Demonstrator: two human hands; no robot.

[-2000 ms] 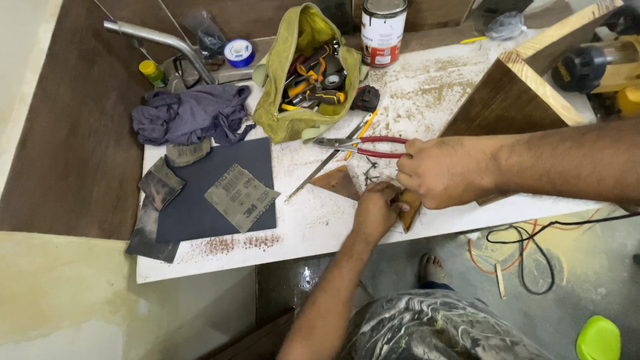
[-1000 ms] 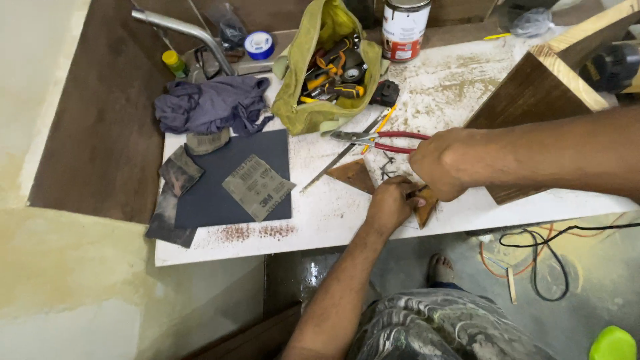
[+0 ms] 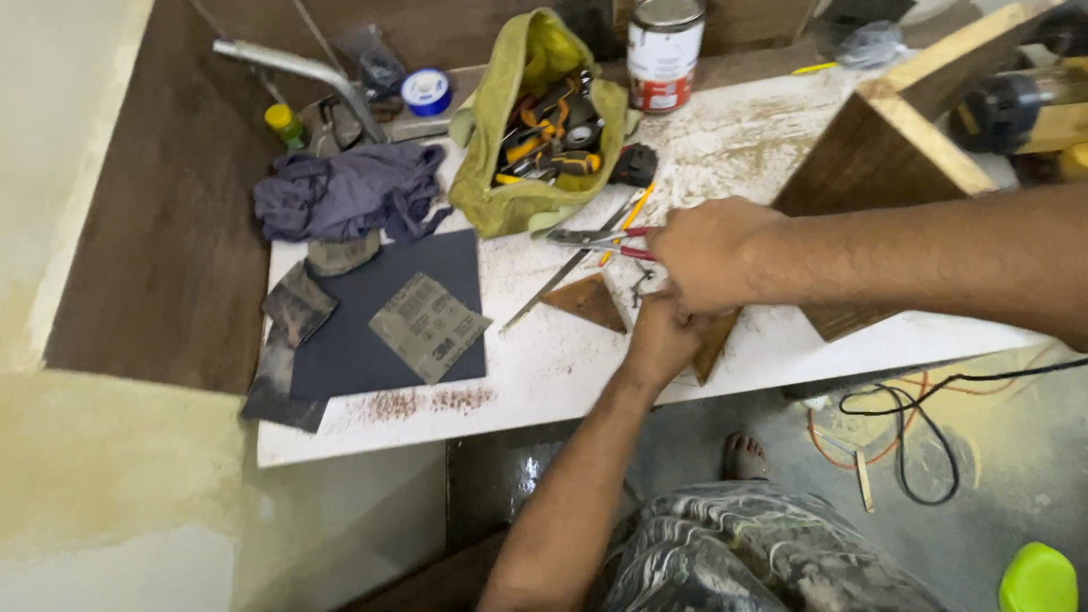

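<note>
Over the white board (image 3: 544, 412), my left hand (image 3: 667, 336) has its fingers closed at a small pointed brown wooden piece (image 3: 718, 344). My right hand (image 3: 718, 251) is curled against it from above; what its fingers hold is hidden. Red-handled pliers (image 3: 586, 239) lie with their handle ends behind my right hand. Left of my hands is a brown triangular wooden piece (image 3: 591, 302). Small dark metal bits (image 3: 643, 285) sit between that triangle and my right hand. A thin metal strip, perhaps a blade (image 3: 552, 287), and a yellow pencil (image 3: 631, 217) lie near the pliers.
Sandpaper pieces (image 3: 429, 327) and a dark sheet (image 3: 340, 361) cover the left side, below a purple cloth (image 3: 348, 191). Behind are an open green tool bag (image 3: 501, 183) and a metal can (image 3: 665, 55). A brown panel with pale edges (image 3: 875, 178) stands at right, beneath my right forearm.
Both hands have stayed together at the pointed wooden piece, with only small shifts of the fingers. The pliers and the triangular piece keep their places on the board.
</note>
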